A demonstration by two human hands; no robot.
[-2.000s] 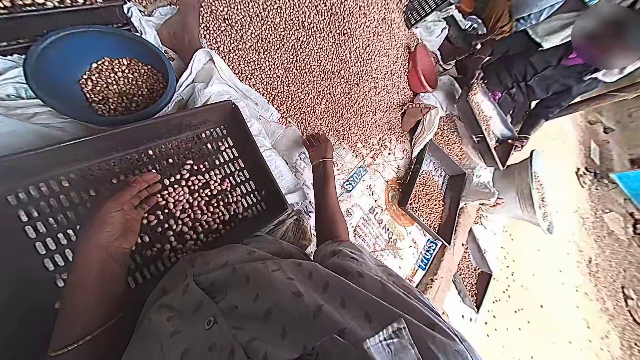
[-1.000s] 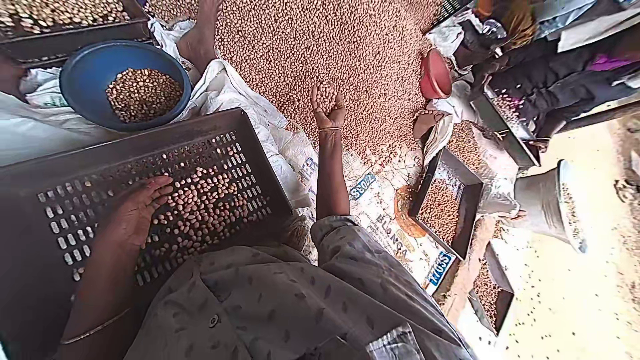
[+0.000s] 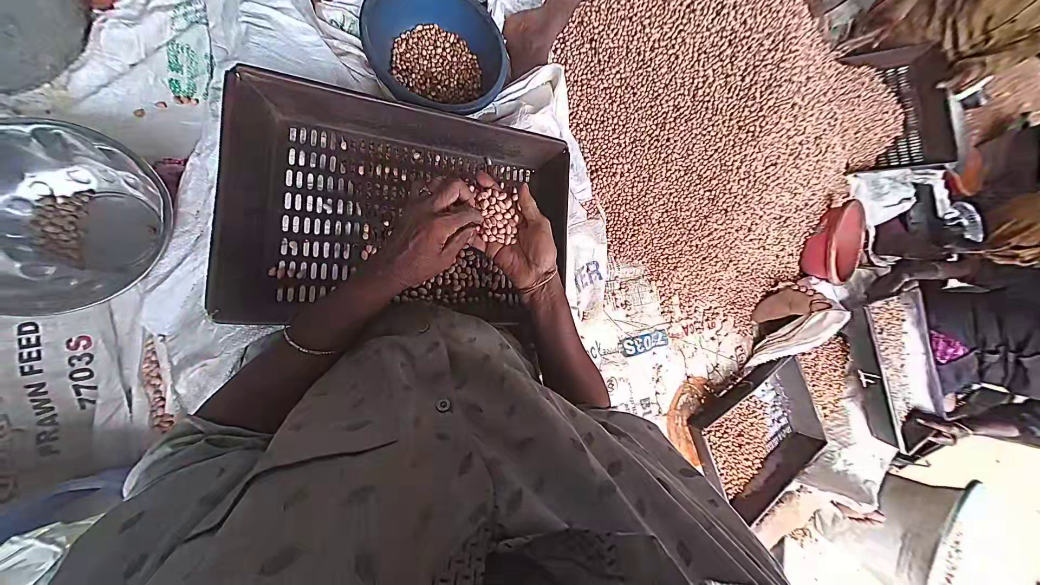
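Note:
My right hand (image 3: 520, 236) is cupped, palm up, around a handful of small pinkish nuts (image 3: 497, 214) above a dark slotted tray (image 3: 252, 195). The fingers of my left hand (image 3: 435, 236) are bent against the left side of that handful; whether they pinch a nut is hidden. Beneath both hands, loose nuts (image 3: 459, 280) lie on the tray's slotted bottom, mostly toward its near right part. The tray rests by my lap on white woven sacks. To the right of it spreads a large heap of the same kind of nuts (image 3: 699, 122).
A blue bowl of nuts (image 3: 374, 41) stands behind the tray. At left is a shiny metal bowl (image 3: 158, 236) with some nuts. On the right are a red bowl (image 3: 833, 244), smaller dark trays (image 3: 800, 398), a metal container (image 3: 918, 504) and other people's hands and feet.
My right hand has come from the heap to over the tray and now holds nuts beside my left hand. My left hand has left the tray's bottom. The view has shifted left.

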